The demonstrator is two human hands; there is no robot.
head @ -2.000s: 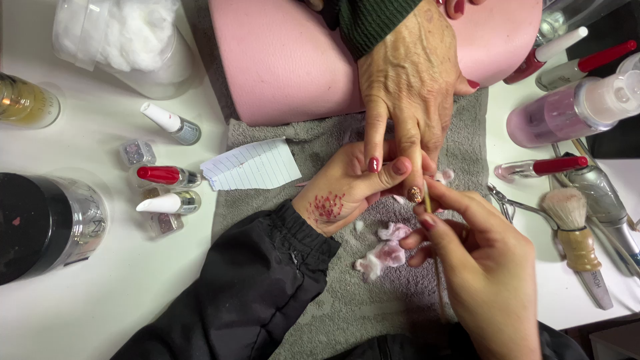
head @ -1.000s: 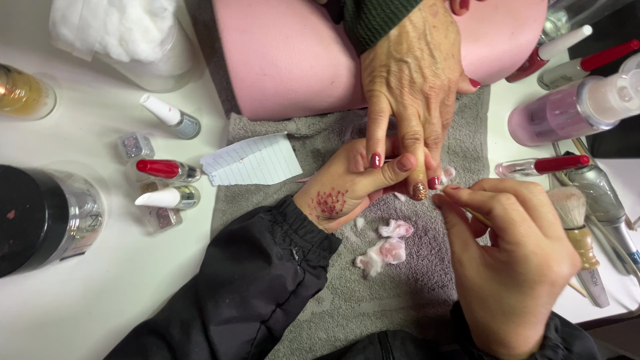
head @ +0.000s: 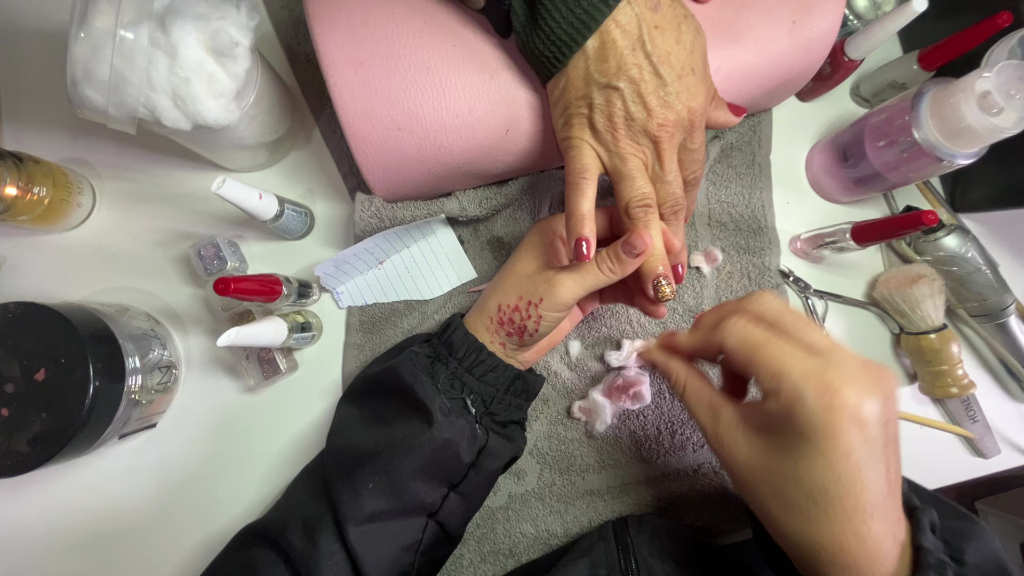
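My left hand (head: pixel 552 280), red spots near its thumb, holds a finger of another person's hand (head: pixel 636 128) from below, thumb on top. That finger's nail (head: pixel 663 288) has gold glitter; the other nails showing are red. Lower right, my right hand (head: pixel 784 400) pinches at a tuft of pinkish cotton wool (head: pixel 626 353) on the grey towel (head: pixel 512 496). A thin wooden stick (head: pixel 936 424) shows beyond its far side; whether my hand holds the stick I cannot tell. More stained cotton (head: pixel 612 398) lies just below the fingertips.
A pink cushion (head: pixel 432 88) lies under the other person's wrist. Lined paper (head: pixel 400 260), nail polish bottles (head: pixel 268 290), a black-lidded jar (head: pixel 60 384) and a cotton wool container (head: pixel 264 112) are at left. At right are a pump bottle (head: pixel 872 148), a brush (head: pixel 932 344) and cuticle nippers (head: pixel 840 300).
My right hand has moved from beside the glitter nail down to the cotton wool. My left hand keeps its hold on the other person's finger.
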